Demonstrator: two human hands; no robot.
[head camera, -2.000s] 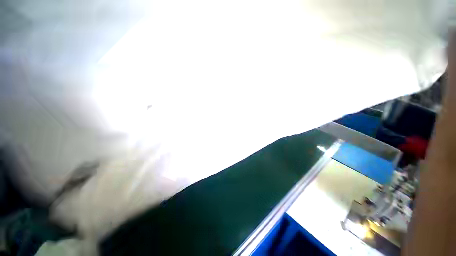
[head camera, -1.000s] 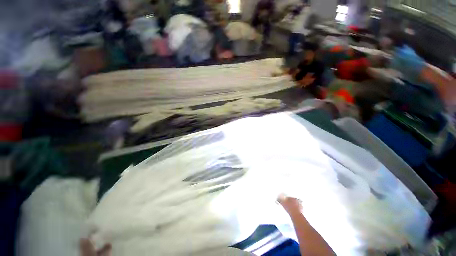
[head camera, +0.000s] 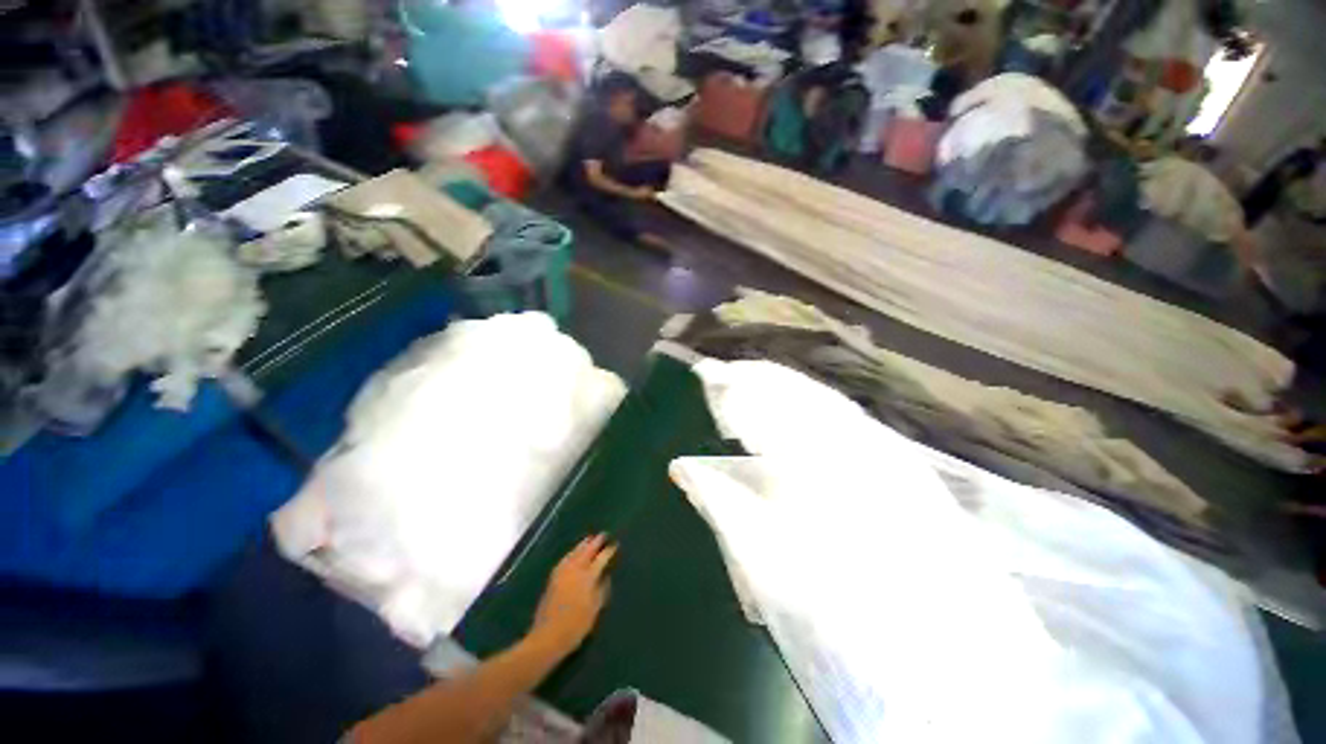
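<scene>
A large sheer white fabric (head camera: 931, 581) lies loosely over the right part of the green table (head camera: 647, 480), overexposed, with its left edge folded into points. My left hand (head camera: 577, 589) reaches in from the bottom left and rests at the green table top, left of the sheer fabric, with nothing seen in it. A heaped white fabric (head camera: 458, 458) bulges at the table's left edge, beside my hand. My right hand is not in view.
Long cream fabric (head camera: 974, 284) lies on the floor beyond the table, with a person (head camera: 611, 146) crouching at its left end. Grey and cream cloth (head camera: 931, 400) lies nearer. A blue-sided table (head camera: 160, 487) with white cloth stands left, near a green bin (head camera: 524, 262).
The view has swung left. The sheer fabric now lies to the right, with bare green table beside the heap. My left hand, earlier at the fabric, is on the table; my right hand has left view.
</scene>
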